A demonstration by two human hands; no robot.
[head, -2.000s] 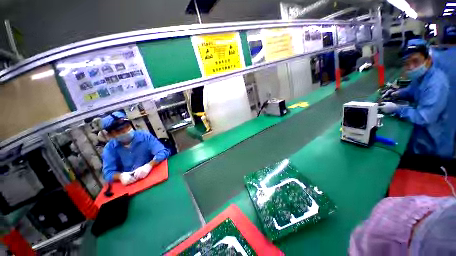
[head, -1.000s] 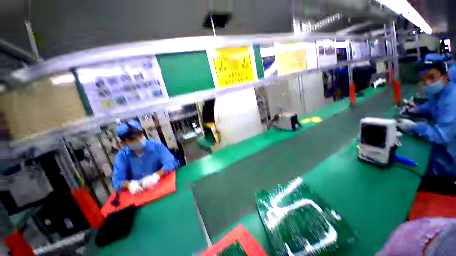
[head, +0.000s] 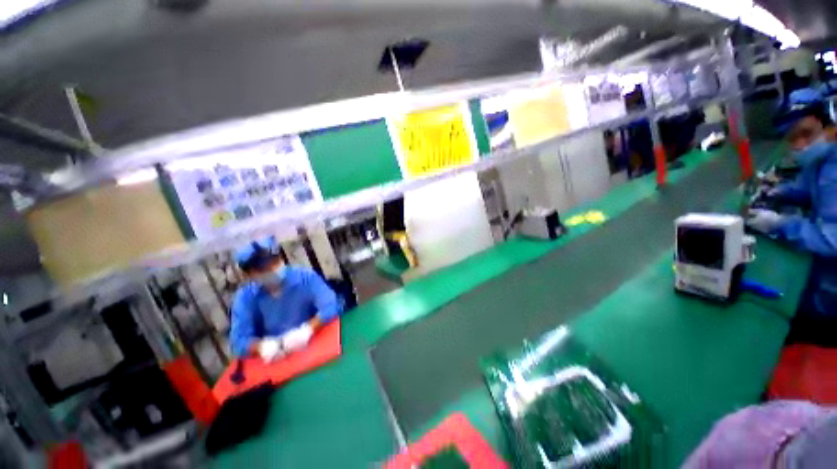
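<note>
A green printed circuit board [head: 571, 412] with a thick white band in an open loop lies at the bottom centre, partly over the dark belt's near edge. It is blurred and its lower edge is cut off. To its left, the tip of a red-orange mat [head: 456, 438] shows at the bottom edge, with a corner of another green board [head: 446, 459] on it. Neither of my hands is in the picture. A pink shoulder or sleeve shows at the bottom right, and no hand shows with it.
A white ion fan [head: 708, 257] stands on the green bench at right. A co-worker in blue [head: 285, 310] sits opposite with gloved hands on a red mat [head: 303, 364], beside a black pad [head: 239, 419]. Another person in blue [head: 817, 197] works at far right. A metal-grey box [head: 540, 223] stands across the belt.
The view has tilted up and swung left, so the bench things sit lower and further right. Less of the mat and its board shows. The boards appear unmoved on the bench.
</note>
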